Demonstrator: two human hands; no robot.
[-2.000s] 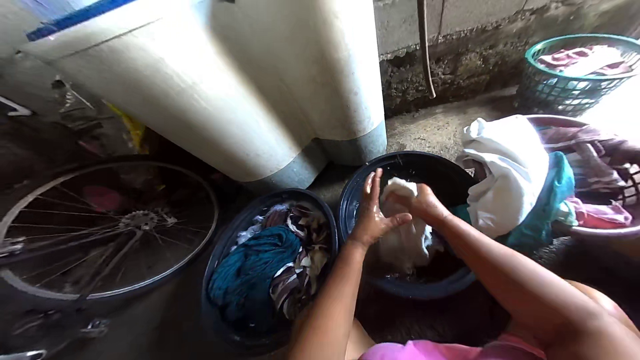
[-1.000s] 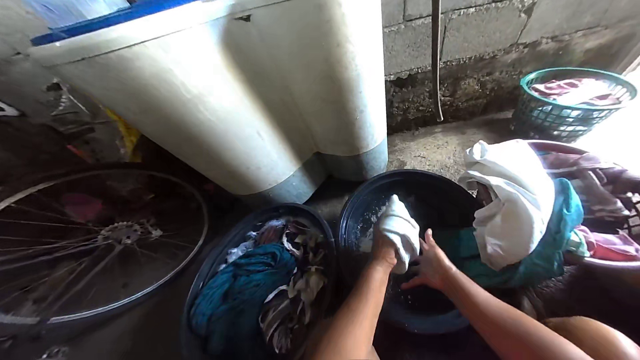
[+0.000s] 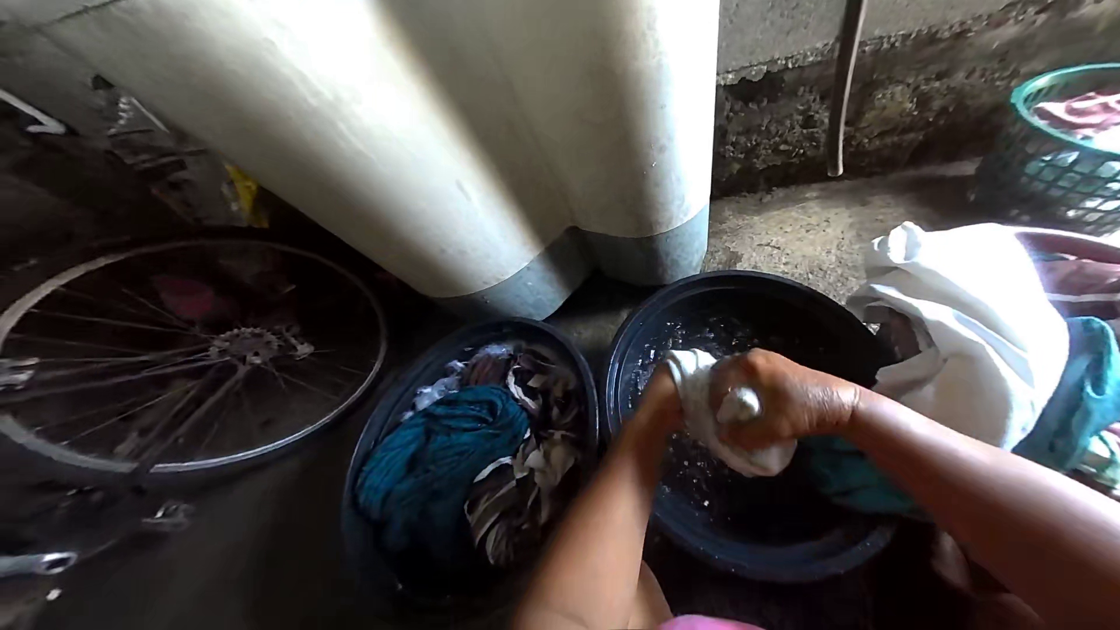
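Note:
Over a dark round basin point(image 3: 761, 560) my two hands come together on a wet, whitish cloth point(image 3: 700, 411). My right hand point(image 3: 770, 398) is closed around the cloth, and a bit of it pokes out of the fist. My left hand point(image 3: 662, 398) is at the cloth's left side, with cloth lying over it and hiding its fingers. Suds speckle the water below. Teal cloth point(image 3: 853, 477) hangs into the basin's right side, beside a large white cloth point(image 3: 980, 324). To the left, a second dark basin point(image 3: 359, 507) holds teal fabric point(image 3: 437, 446) and patterned fabric point(image 3: 525, 490).
A bicycle wheel point(image 3: 254, 346) is at the left. Behind the basins stands a large whitish appliance body point(image 3: 490, 157) with a grey base. A green plastic basket point(image 3: 1032, 188) of clothes is at the upper right, and a hose-like strip point(image 3: 844, 96) hangs by the wall.
One second ago my right hand was apart from the cloth with its fingers spread; now it grips the cloth beside my left hand. The view has moved closer to the basins.

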